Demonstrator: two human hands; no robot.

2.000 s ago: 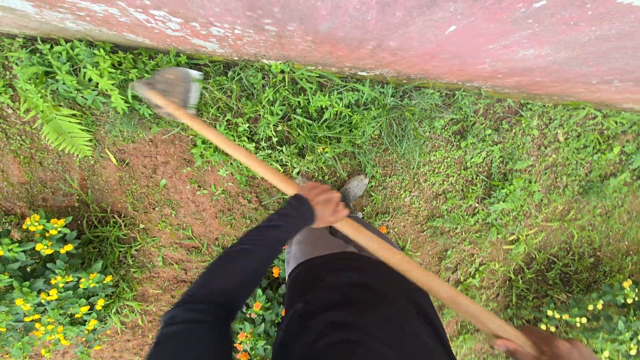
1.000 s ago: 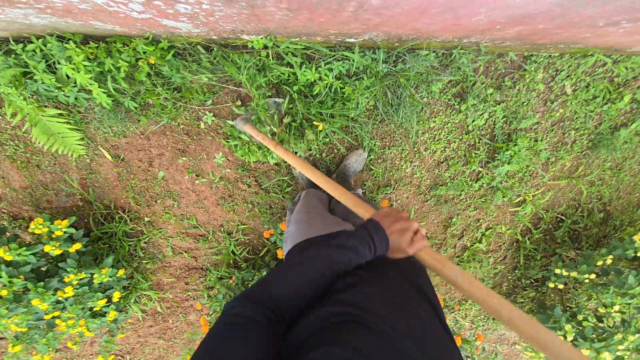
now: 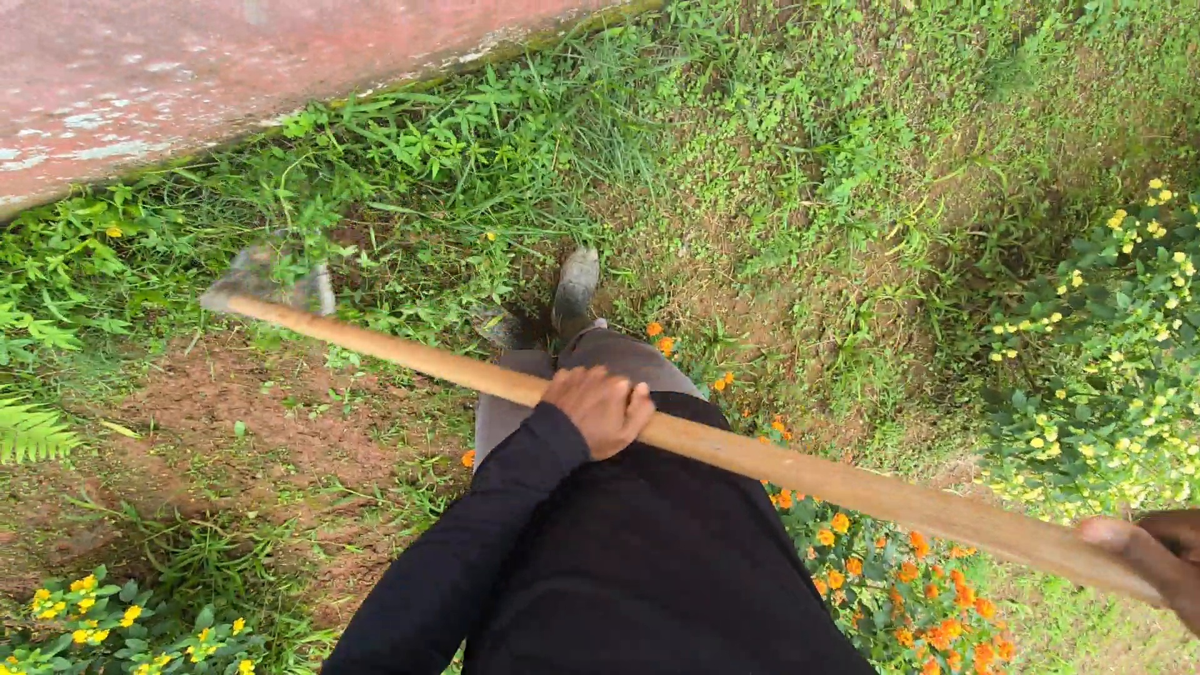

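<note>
A hoe with a long wooden handle (image 3: pixel 797 469) lies across my body, from the upper left to the lower right. Its metal blade (image 3: pixel 281 277), blurred and with green weeds over it, is at the left above the bare soil. My left hand (image 3: pixel 600 410), in a black sleeve, is closed around the middle of the handle. At the right edge my right hand (image 3: pixel 1148 553) grips the handle's end and is partly cut off by the frame.
A pink wall (image 3: pixel 234 66) with peeling paint runs along the upper left, weeds (image 3: pixel 450 141) at its foot. My boot (image 3: pixel 576 286) stands in the grass. Orange flowers (image 3: pixel 937 600), a pale yellow flowering shrub (image 3: pixel 1078 422) and yellow flowers (image 3: pixel 84 609) grow around. Reddish soil (image 3: pixel 262 403) shows at left.
The hoe's blade has moved left, away from my feet, since one second ago. My right hand, out of view then, shows at the right edge. The view has turned.
</note>
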